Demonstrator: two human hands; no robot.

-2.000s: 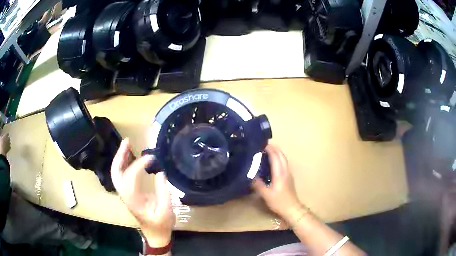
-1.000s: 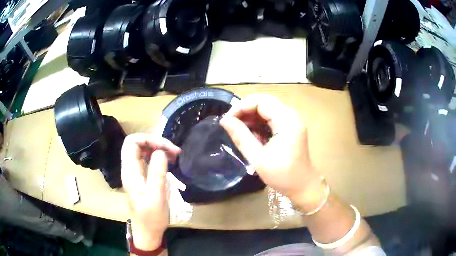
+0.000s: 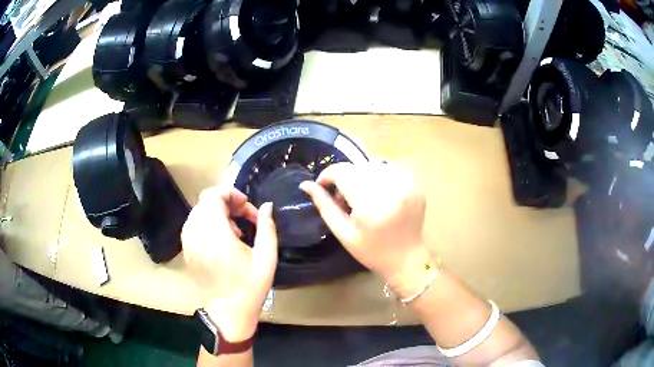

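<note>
A black portable fan [image 3: 315,267] lies face up on the bench in front of me, with "Orashare" lettering on the grey top of its front ring [image 3: 284,134]. A dark, shiny round film or disc [image 3: 290,208] covers the centre of the grille. My left hand [image 3: 231,247] is at the disc's left side, thumb and fingers bent close together. My right hand [image 3: 376,215] reaches over the fan's right side, its thumb and finger at the disc's upper right edge. I cannot tell whether either hand grips the film. The fan's base is hidden.
Another fan [image 3: 111,175] stands at the left on the tan bench [image 3: 473,265]. A small white item [image 3: 104,265] lies beside it. Rows of fans [image 3: 252,32] stand behind, more fans [image 3: 556,115] at the right by a metal post [image 3: 532,54]. A person's legs [image 3: 54,301] show at lower left.
My hands have moved from the fan's sides in to the centre disc. Since one second ago, my right hand has shifted slightly left and down, and the disc looks smaller and flatter.
</note>
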